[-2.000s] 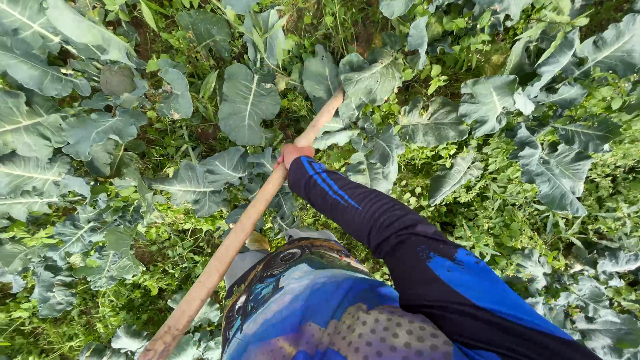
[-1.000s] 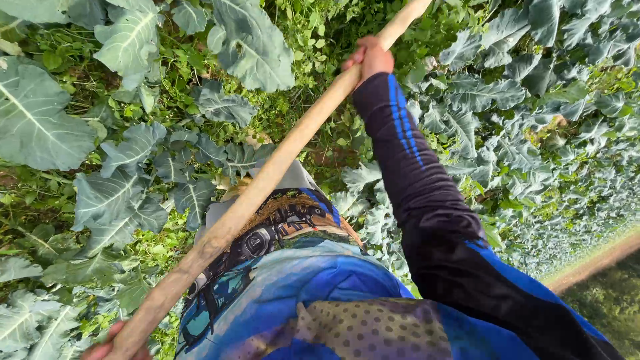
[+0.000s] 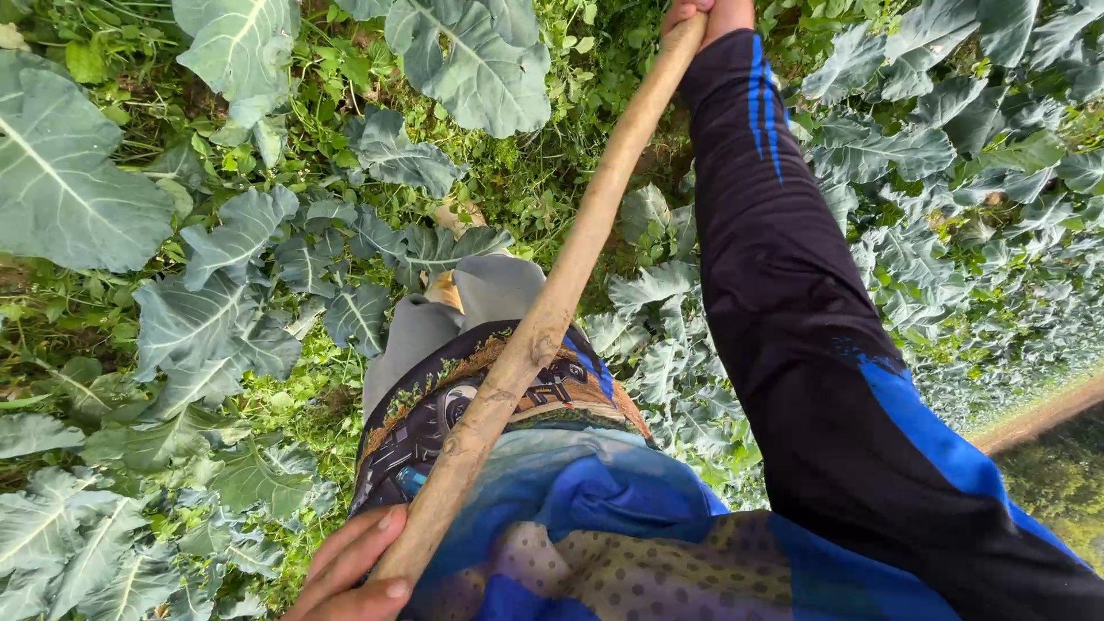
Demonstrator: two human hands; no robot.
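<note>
A long wooden handle [image 3: 535, 345] runs diagonally across my body, from the lower left to the top edge of the view. Around its upper part my right hand [image 3: 709, 15] is closed, partly cut off by the frame's top. Low on the left, my left hand [image 3: 358, 565] wraps the handle's lower part, with its fingers visible on the near side. Whatever is at either end of the handle lies out of view. Behind the handle are my patterned blue shirt and grey trousers.
Broad blue-green leaves of brassica plants [image 3: 65, 164] fill the left side, with low green weeds [image 3: 517, 172] between them. More leafy plants [image 3: 897, 155] stand on the right. A bare dirt strip [image 3: 1044, 410] crosses the far right edge.
The handle and my right hand have moved toward the top of the view. My left hand, out of view two seconds ago, now shows on the lower handle. The view has shifted.
</note>
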